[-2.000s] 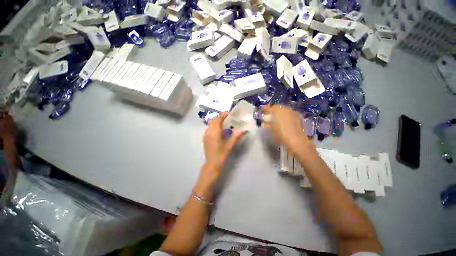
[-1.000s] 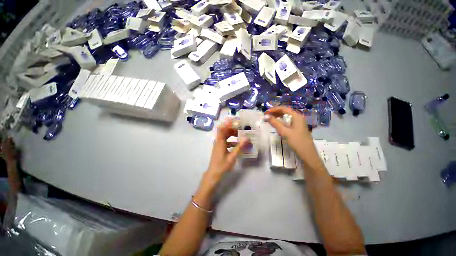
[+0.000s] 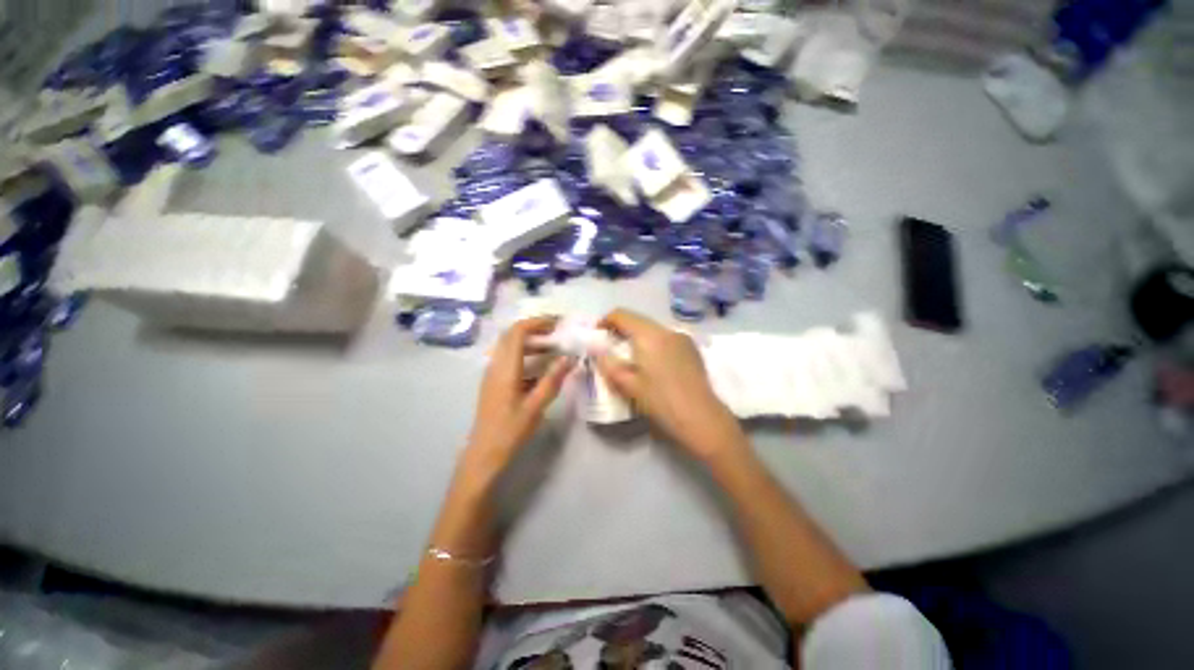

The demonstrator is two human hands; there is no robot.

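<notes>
My left hand point(image 3: 520, 382) and my right hand point(image 3: 655, 377) meet near the middle of the table, both on a small white carton point(image 3: 608, 397). The fingers are at its upper end, around a blurred white part, perhaps its flaps. The carton's lower end shows between the hands, with a blue-violet mark on it. The fingers hide much of the rest. A row of white cartons point(image 3: 799, 373) lies just right of my right hand, with a stepped edge. A heap of blue-violet bottles point(image 3: 753, 170) lies beyond my hands.
A white block of cartons point(image 3: 210, 268) stands at left. Loose cartons point(image 3: 389, 187) lie over the bottle heap at the back. A black phone point(image 3: 930, 274) lies at right, with small bottles point(image 3: 1084, 373) and a round black item point(image 3: 1163, 300) beyond it. The grey table point(image 3: 314, 458) curves at its near edge.
The view has swung to the right. The bottle seen near my right hand two seconds ago no longer shows. Both hands have come together on the carton's upper end.
</notes>
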